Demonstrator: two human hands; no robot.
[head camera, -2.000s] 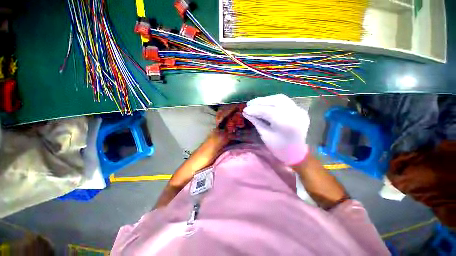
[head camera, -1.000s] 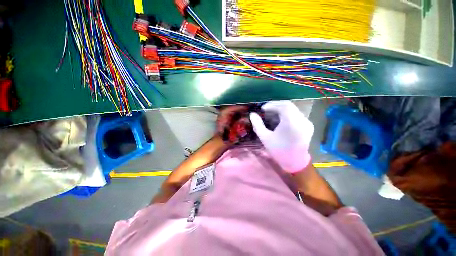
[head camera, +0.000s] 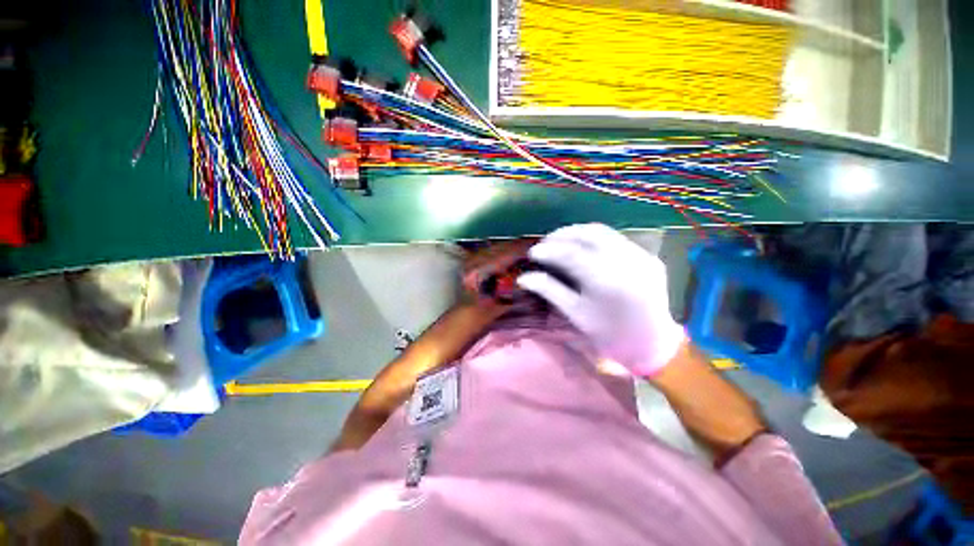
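Note:
My bare left hand (head camera: 486, 267) is over my lap, holding red-and-black connector housings (head camera: 504, 282); their number cannot be told. My right hand (head camera: 612, 290), in a white knit glove with a pinkish cuff, has its thumb and fingers at the housings. The fingertips are partly hidden, and I cannot tell whether they grip a housing or a wire. Part-assembled wire harnesses (head camera: 555, 156) lie on the green bench mat at its near edge, with red connectors (head camera: 344, 132) at their left ends.
The white compartment tray (head camera: 684, 124) holds yellow wires (head camera: 652, 59), with red wires beyond. A separate mixed-colour bundle (head camera: 230, 128) lies left of the yellow tape (head camera: 316, 32). Blue stools (head camera: 260, 315) stand at both sides. Parts of seated people show at left and right.
The bench, tray and harnesses sit slightly lower in view. My gloved hand opened a little away from the connectors, and its thumb and fingers are now back at them.

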